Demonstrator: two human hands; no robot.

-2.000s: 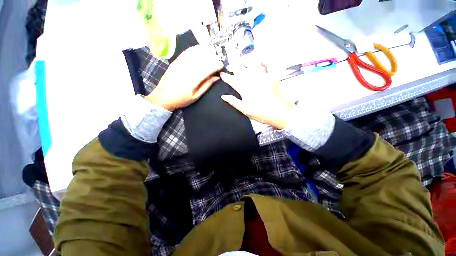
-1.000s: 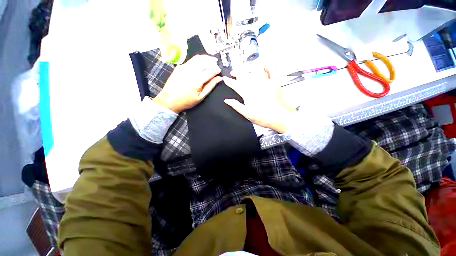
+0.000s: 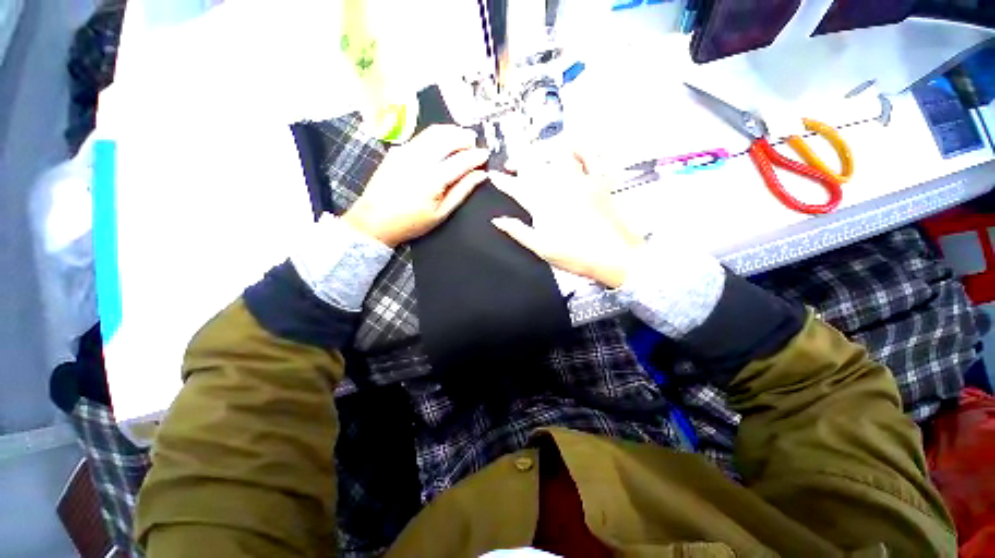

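Observation:
A plain black cloth piece (image 3: 486,283) runs from the presser foot and needle area (image 3: 493,136) over the table's front edge towards the lap. A plaid garment panel (image 3: 351,155) with a black edge lies beside and partly under it, at the left. My left hand (image 3: 420,185) presses on the cloth just left of the needle area, fingers bent and close together. My right hand (image 3: 573,223) lies on the black piece's right edge, thumb apart from the fingers. The fingertips of both hands are close to the foot; whether they pinch the cloth is hard to see.
Scissors with red and orange handles (image 3: 796,180) and small pink-blue snips (image 3: 687,160) lie right of the machine. A yellow-green item (image 3: 376,76) is left of the needle. A dark phone (image 3: 742,24) is at the top right. Plaid bundles (image 3: 889,294) and an orange-red bag (image 3: 960,458) are lower right.
The view has shifted slightly, bringing more of the phone into the picture. The plaid panel and my left hand appear a little further right. Both hands keep nearly the same pose on the cloth.

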